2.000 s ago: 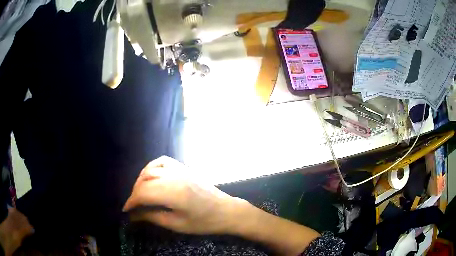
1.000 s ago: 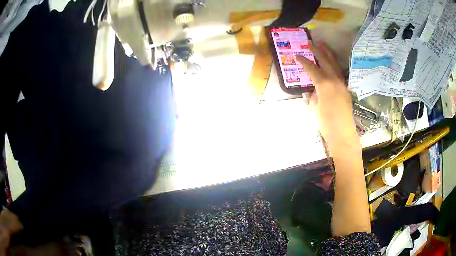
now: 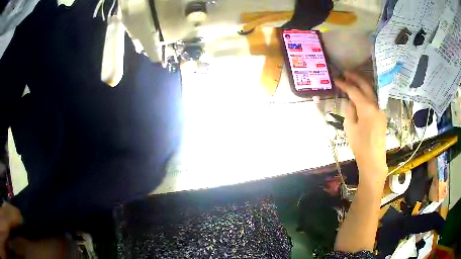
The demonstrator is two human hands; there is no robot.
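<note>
The smartphone (image 3: 308,63) lies on the white machine table with its screen lit. My right hand (image 3: 365,119) is just right of the phone's lower corner, fingers apart, holding nothing that I can see; it partly covers the snips. A large dark garment piece (image 3: 96,116) covers the left of the table and reaches the sewing machine's needle area. The cream-white sewing machine (image 3: 222,15) stands at the top, its needle area (image 3: 189,53) in strong glare. My left hand (image 3: 9,222) is cut off and blurred at the lower left edge beside the dark cloth; its fingers cannot be made out.
A printed paper sheet (image 3: 417,55) lies at the upper right. Tan-orange strips (image 3: 273,66) lie beside the phone. A thin white cable (image 3: 417,152) loops at the right. A white roll (image 3: 400,183) sits below the table at the right. A white bar (image 3: 112,55) hangs left of the needle.
My right hand left the dark cloth, reached over the phone, and has now moved right, off the screen. The cloth's lower part has shifted left. My left hand stays at the lower left edge.
</note>
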